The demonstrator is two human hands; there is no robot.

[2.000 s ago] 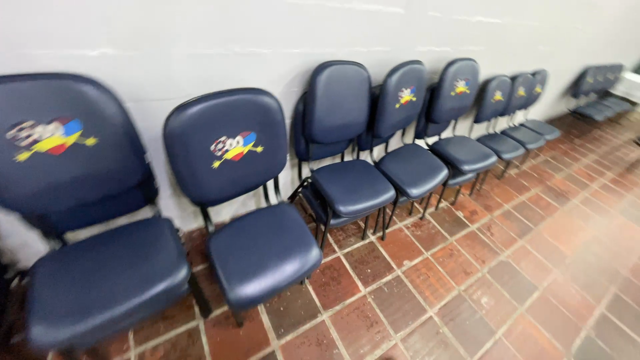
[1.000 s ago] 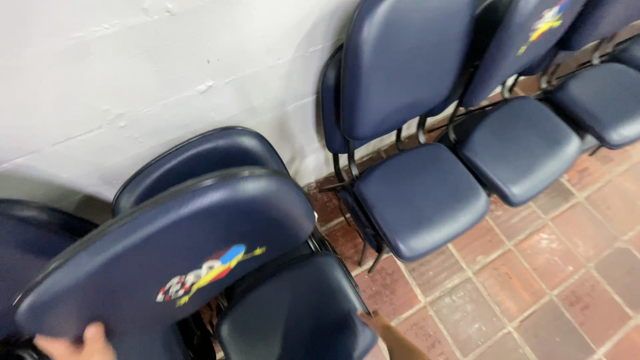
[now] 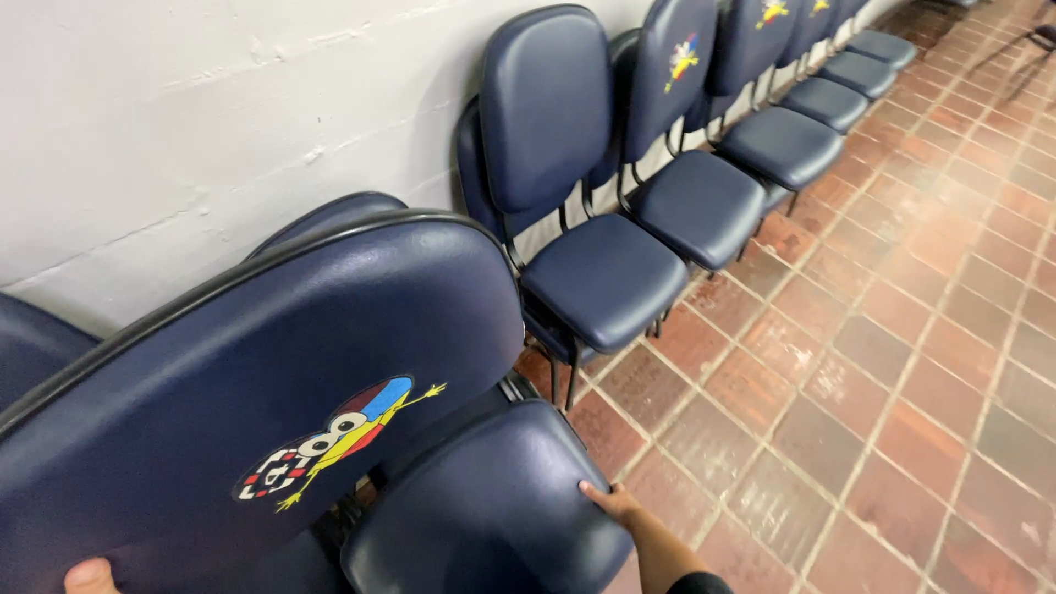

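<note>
A dark blue padded chair with a black edge fills the lower left of the head view. Its backrest bears a colourful cartoon emblem, and its seat lies to the right of it. Only the thumb of my left hand shows, on the lower part of the backrest; its fingers are hidden behind. My right hand grips the outer edge of the seat, thumb on top. Directly behind this chair, another blue backrest shows against the wall.
Stacked blue chairs, the nearest with a plain backrest, stand in a row along the white wall toward the upper right. Part of another blue chair shows at the left edge. Reddish-brown floor tiles extend along the right.
Both hands, unseen two seconds ago, are now on the chair. The emblem chair stands in front of another backrest, and the view has moved closer.
</note>
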